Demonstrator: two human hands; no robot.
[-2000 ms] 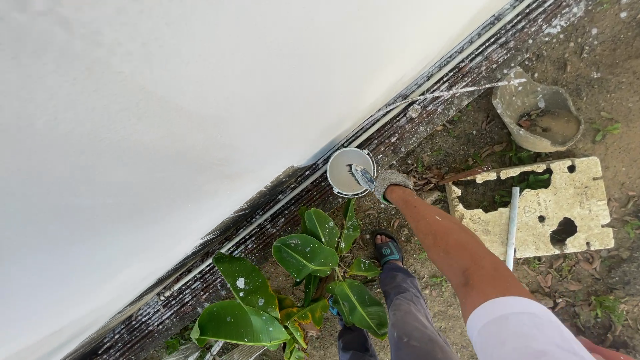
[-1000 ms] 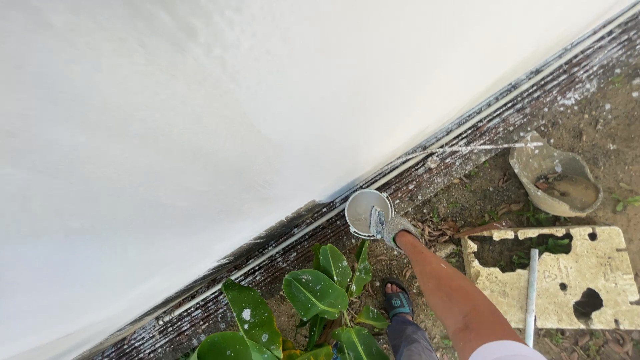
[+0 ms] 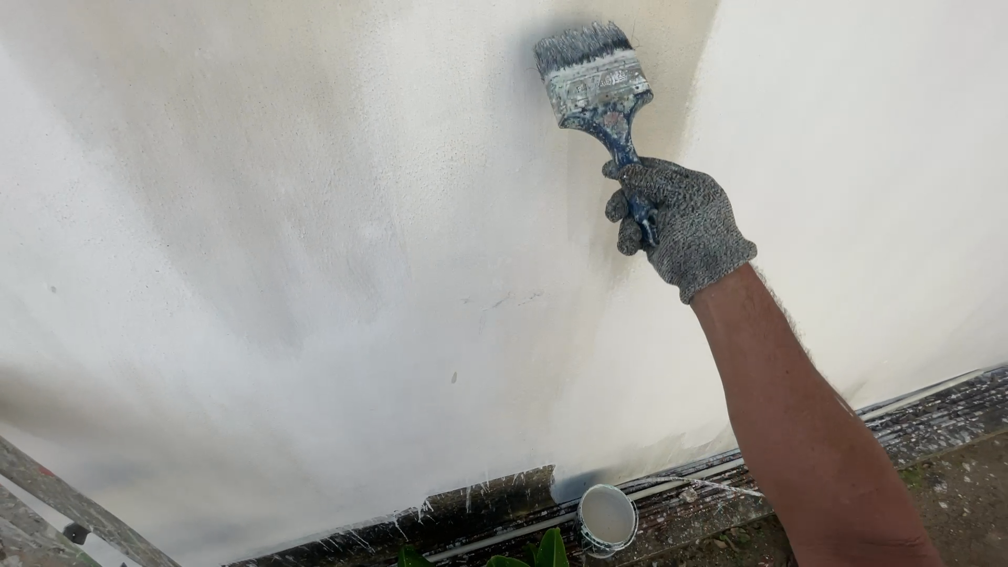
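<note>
My right hand (image 3: 689, 216), in a grey knitted glove, grips the blue handle of a wide, paint-spattered paintbrush (image 3: 602, 87). The brush points up, its dark, paint-wet bristles at or close to the painted wall (image 3: 472, 236), which is off-white with greyish and beige patches. Far below the hand, at the foot of the wall, a small bucket (image 3: 608, 518) holds whitish paint. My left hand is out of view.
Paint-spattered pipes (image 3: 937, 413) run along the wall's base beside bare soil (image 3: 965, 488). Green leaves (image 3: 553, 549) rise left of the bucket. A paint-marked frame, perhaps a ladder (image 3: 87, 504), stands at the lower left.
My right hand has moved from the bucket up to the wall, with the brush lifted out. The view has swung toward the wall; the broken board and the tub no longer show.
</note>
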